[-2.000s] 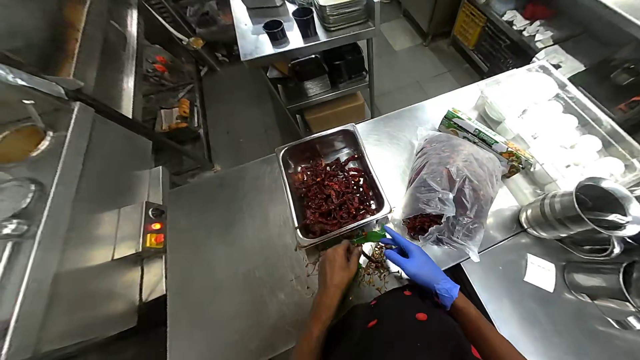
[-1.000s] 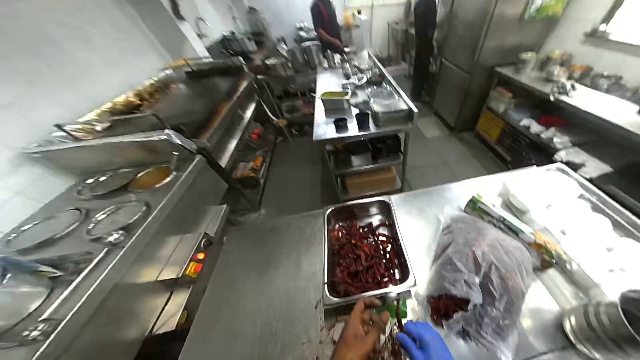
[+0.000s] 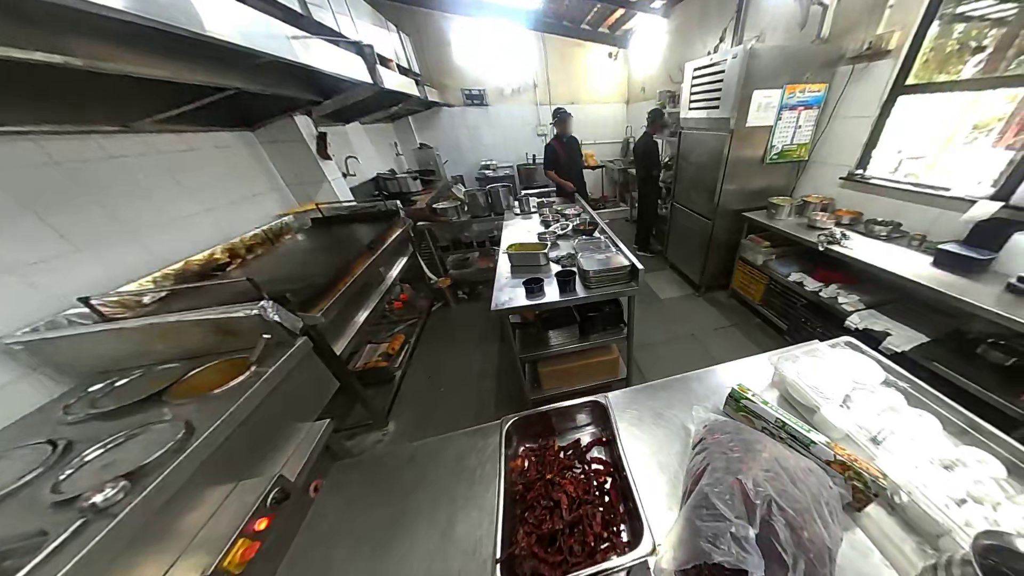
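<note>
Neither my left hand nor my right hand shows; both are out of the frame. At the bottom centre, a rectangular stainless steel pan (image 3: 506,480) holds a heap of dried red chillies (image 3: 570,504) on the steel worktop (image 3: 408,488). Just right of the pan stands a clear plastic bag (image 3: 756,496) with dark red contents, cut off by the lower edge. Behind the bag lies a long printed carton (image 3: 788,428), close to a large tray (image 3: 856,348) of white items in clear plastic.
A steel table (image 3: 512,296) with black cups, stacked lidded pans and bowls stands ahead. Two people in dark clothes are beyond it. Round pots with lids (image 3: 120,456) sit in the counter at left, before a griddle (image 3: 320,256). A tall steel refrigerator (image 3: 700,168) stands at right.
The view has tilted up a lot, so both hands, seen earlier at the pan's near edge, are out of frame. The chilli pan and bag stand where they were.
</note>
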